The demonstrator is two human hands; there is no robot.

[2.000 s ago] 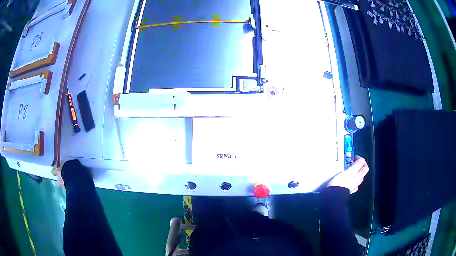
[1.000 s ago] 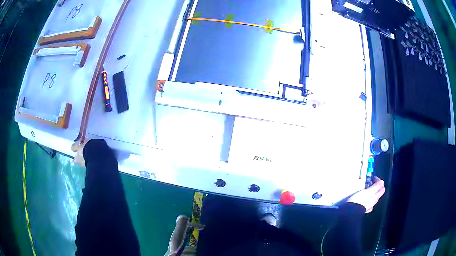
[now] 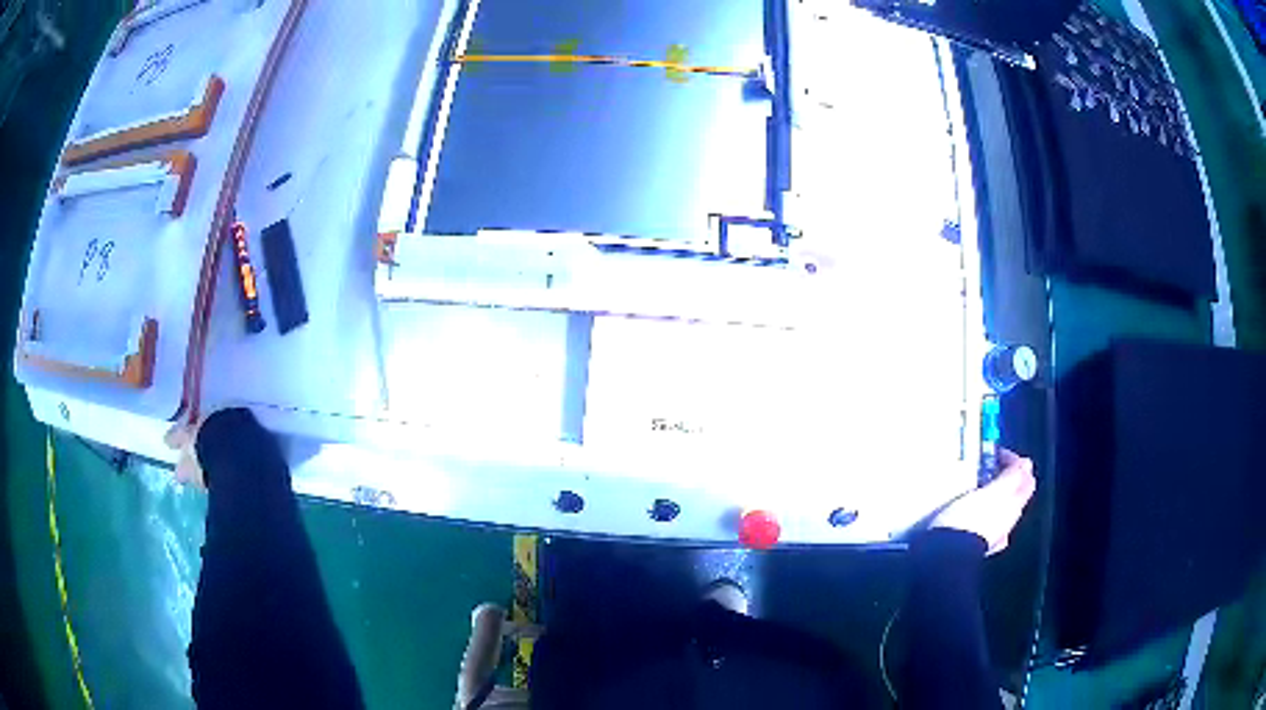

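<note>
A grey display panel (image 3: 597, 153) lies in the pale fixture (image 3: 486, 271) at the top middle. A thin orange flex cable (image 3: 611, 61) with yellow-green tabs crosses it. My left hand (image 3: 189, 447) rests at the left front edge of the white machine table (image 3: 778, 402), small and partly hidden by my dark sleeve; its fingers cannot be made out. My right hand (image 3: 997, 502) rests at the table's right front corner, beside the blue air fitting (image 3: 1011, 368), its fingers over the edge; whether it grips anything cannot be told.
A red emergency stop (image 3: 760, 529) and several dark push buttons (image 3: 664, 511) line the front edge. An orange-black tool (image 3: 246, 278) and black block (image 3: 283, 276) lie left, near cover plates (image 3: 97, 264) marked P8. Black foam sheets (image 3: 1166, 486) and a parts tray (image 3: 1111, 83) are at right.
The whole view shifts right and then partly back left as the camera turns. Both hands stay at the table's front corners. The panel stays in the fixture.
</note>
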